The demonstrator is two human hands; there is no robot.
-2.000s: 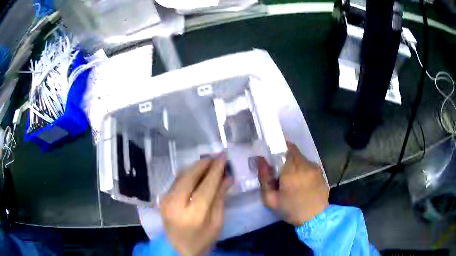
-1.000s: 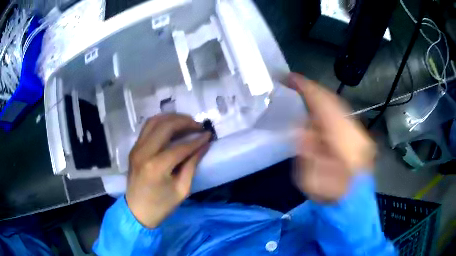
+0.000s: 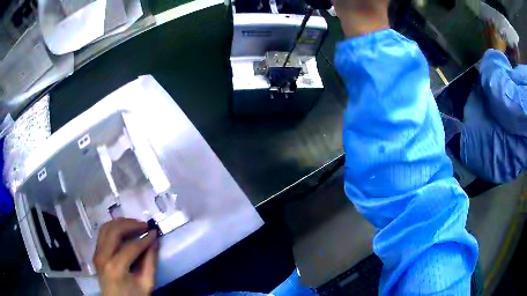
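The white plastic housing (image 3: pixel 193 167) lies open side up and turned at an angle at the left. My left hand (image 3: pixel 126 254) pinches a small black part (image 3: pixel 153 225) at the housing's near edge. My right hand (image 3: pixel 363 16) is at the top edge, partly cut off, closed around the electric screwdriver, whose body is mostly out of the picture. Its thin dark bit (image 3: pixel 297 39) slants down to the metal top of the screw feeder (image 3: pixel 245 95). The bit's tip and any screw on it are too small to make out.
A glittery whitish bag (image 3: pixel 34 136) lies beyond the housing, with a sliver of blue bin (image 3: pixel 6 185) at the left edge. White housings (image 3: pixel 81 26) stand at the back left. Another person's blue sleeve (image 3: pixel 503 81) is at the right.
My right hand has left the housing and reached up and forward to the screwdriver over the feeder. My left hand stays at the housing's near edge with the black part. The view has swung right.
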